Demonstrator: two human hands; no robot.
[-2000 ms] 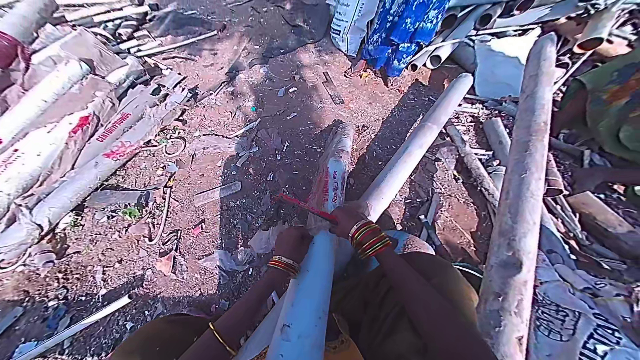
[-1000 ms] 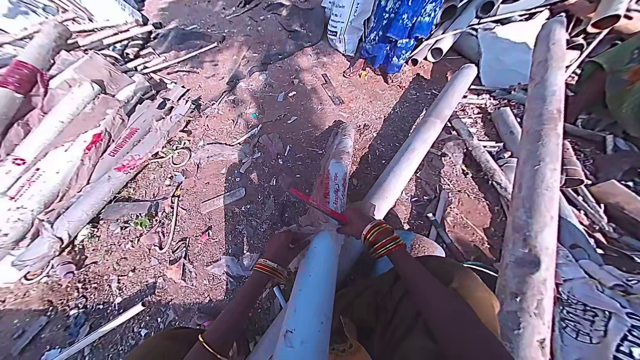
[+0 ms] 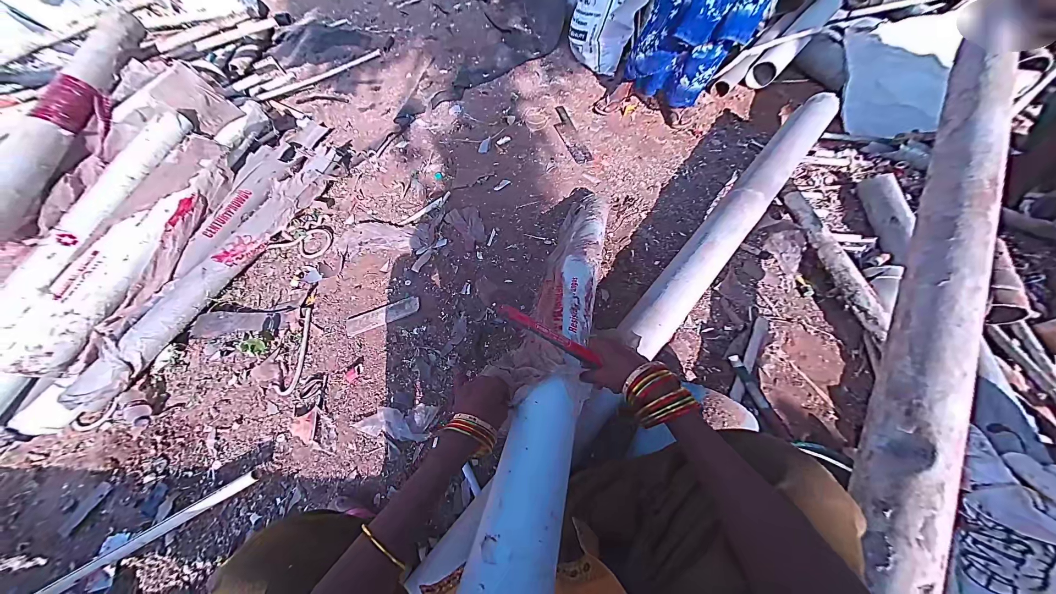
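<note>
A white plastic pipe [image 3: 528,470] slants up from my lap, its far part covered by a crumpled, printed plastic wrapper [image 3: 569,301]. My left hand [image 3: 483,404], with bangles at the wrist, grips the bunched wrapper at the pipe's left side. My right hand [image 3: 615,363] is closed around one end of a red flat tool [image 3: 549,334], which lies slantwise above the pipe; its exact kind is unclear. The right fingers are also close to the wrapper. Beneath and to the right, a longer greyish-white pipe [image 3: 734,223] runs away from me.
Wrapped pipes [image 3: 124,289] lie piled at the left. A long, dirty pipe [image 3: 932,330] stands slanting close on my right, with pipe scraps [image 3: 841,256] beside it. A person in blue patterned cloth [image 3: 693,41] is at the top, near a white sack [image 3: 606,33]. A thin pipe [image 3: 157,532] lies lower left.
Both hands stay at the wrapped part of the pipe, the red tool still in the right one. The view has shifted slightly.
</note>
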